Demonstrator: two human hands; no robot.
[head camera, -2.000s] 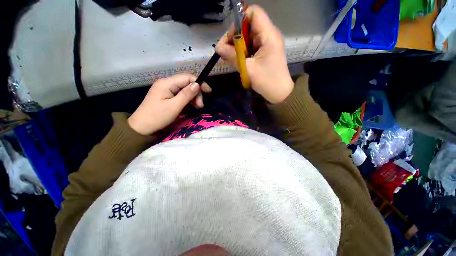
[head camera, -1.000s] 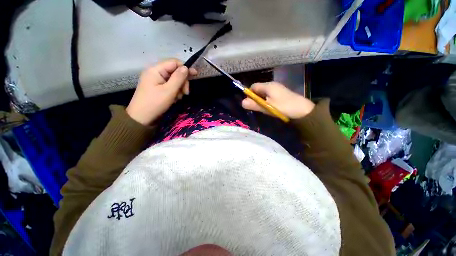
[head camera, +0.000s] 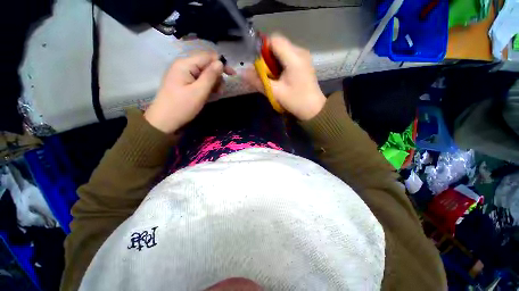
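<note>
My left hand (head camera: 190, 85) is over the table's front edge, thumb and fingers pinched on the black strip (head camera: 222, 59), of which only a small dark end shows. My right hand (head camera: 293, 74) holds the scissors (head camera: 266, 71) by their yellow-orange and red handles. The blades point up and away over the table and are blurred. The two hands are a short way apart. A dark pile (head camera: 207, 23) of black pieces lies at the top of the table, beyond my left hand.
A long black strip (head camera: 95, 62) runs across the off-white table (head camera: 134, 57) at left. A blue bin (head camera: 418, 31) and green cloth (head camera: 464, 12) are at top right, beside a pale diagonal strip (head camera: 378, 35). Plastic bags and scraps (head camera: 449, 170) lie below right.
The scissors have swung from pointing at the strip to pointing up and away, with my right hand raised. My left hand has moved slightly up. The strip's long free length no longer shows.
</note>
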